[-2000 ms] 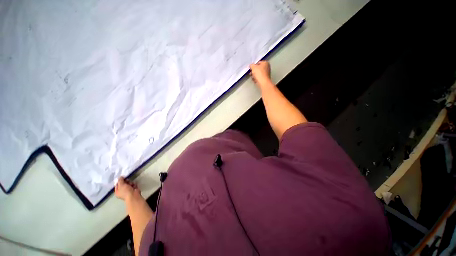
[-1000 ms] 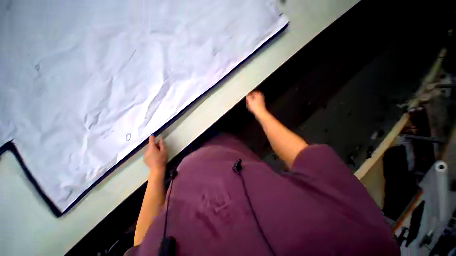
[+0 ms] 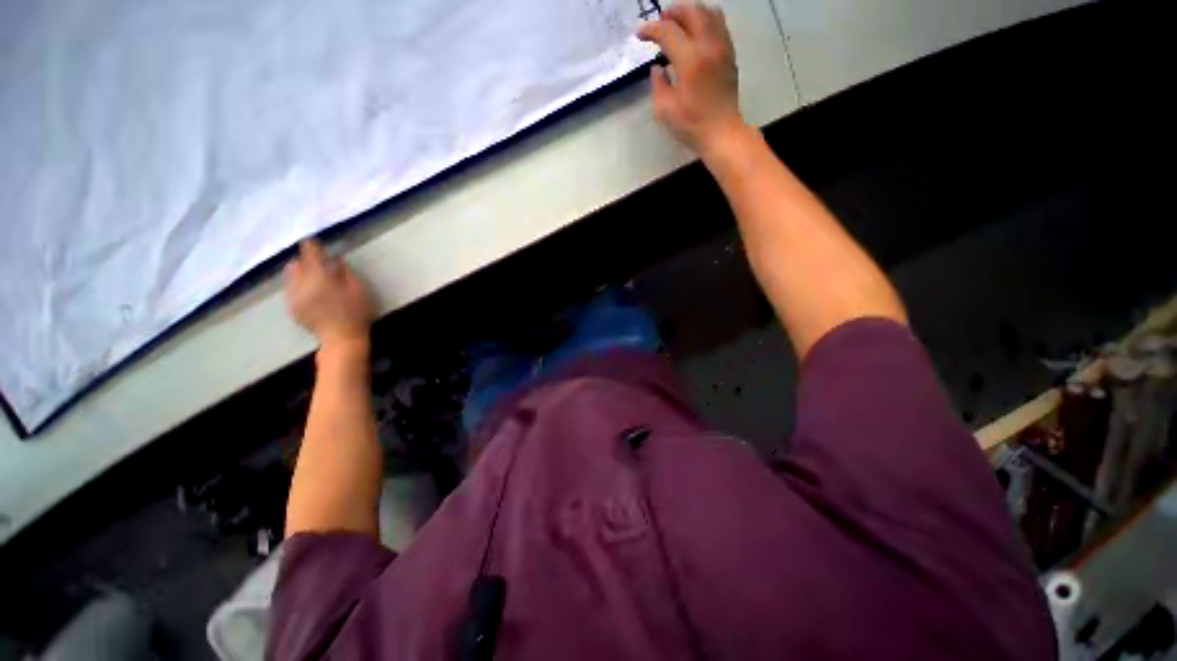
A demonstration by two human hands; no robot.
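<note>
A large white, wrinkled paper marker (image 3: 258, 116) covers a stack of dark fabric on the table at the upper left. The dark fabric edge (image 3: 426, 185) shows as a thin line along the paper's near side. My left hand (image 3: 331, 294) is at this near edge, its fingertips touching or just at the paper's border; it is slightly blurred. My right hand (image 3: 698, 75) is at the right corner of the paper, thumb and fingers spread around the corner edge. Whether either hand pinches the layers is not clear.
The whitish table (image 3: 516, 213) curves along its front edge below the lay. A white bucket (image 3: 245, 607) stands on the dark floor at lower left. Dark scraps lie on the floor. A rack with a white roll end (image 3: 1062, 591) is at lower right.
My right hand has moved from beside the table edge up to the paper's right corner. My left hand is still at the near edge. The view has shifted to the right along the lay.
</note>
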